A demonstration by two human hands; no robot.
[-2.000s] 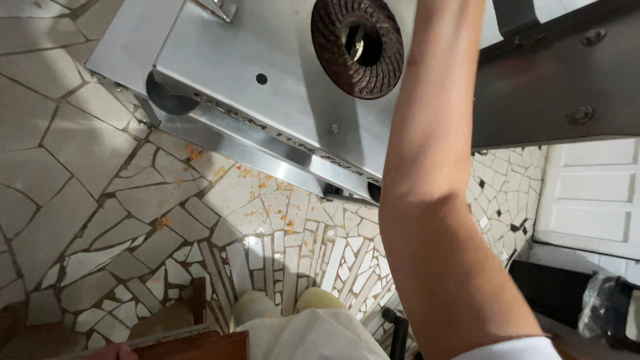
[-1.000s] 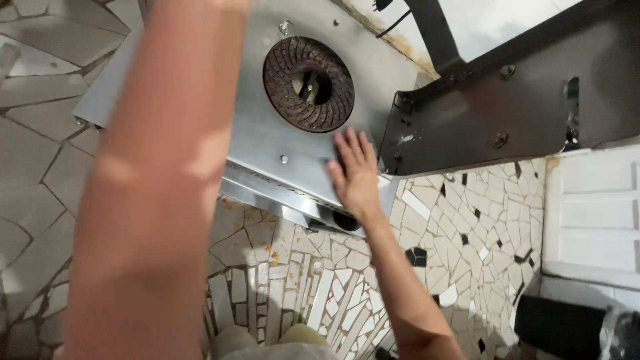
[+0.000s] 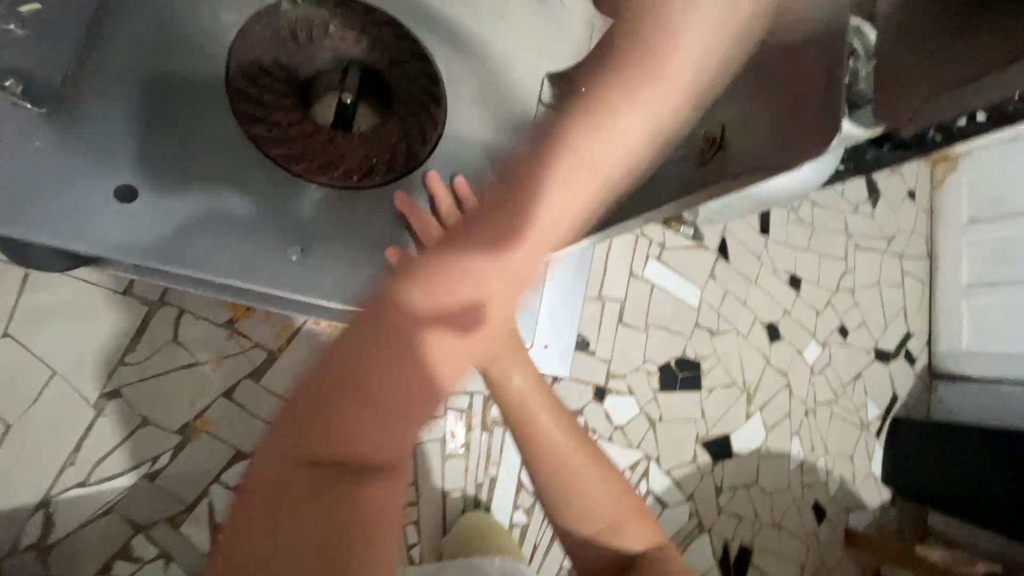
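My right hand (image 3: 436, 212) is spread with its fingertips on the grey sheet-metal top (image 3: 240, 232) of a machine, just below a round disc. The disc (image 3: 280, 128) is dark brown with curved grooves, and a metal bar crosses its central hole. My left arm, blurred, comes from the bottom left, passes over my right wrist and reaches to the upper right. My left hand lies beyond the top edge. Part of my right palm is hidden behind the left arm.
A dark metal panel (image 3: 768, 104) spans the upper right. The floor (image 3: 720, 320) is broken-tile mosaic with orange bits near the machine. At right are a white panelled door or cabinet front (image 3: 984, 280) and a black object (image 3: 952, 472).
My left arm has swung from the left side across to the upper right, over my right wrist. My right hand came onto the metal top between the two earlier frames and is still there.
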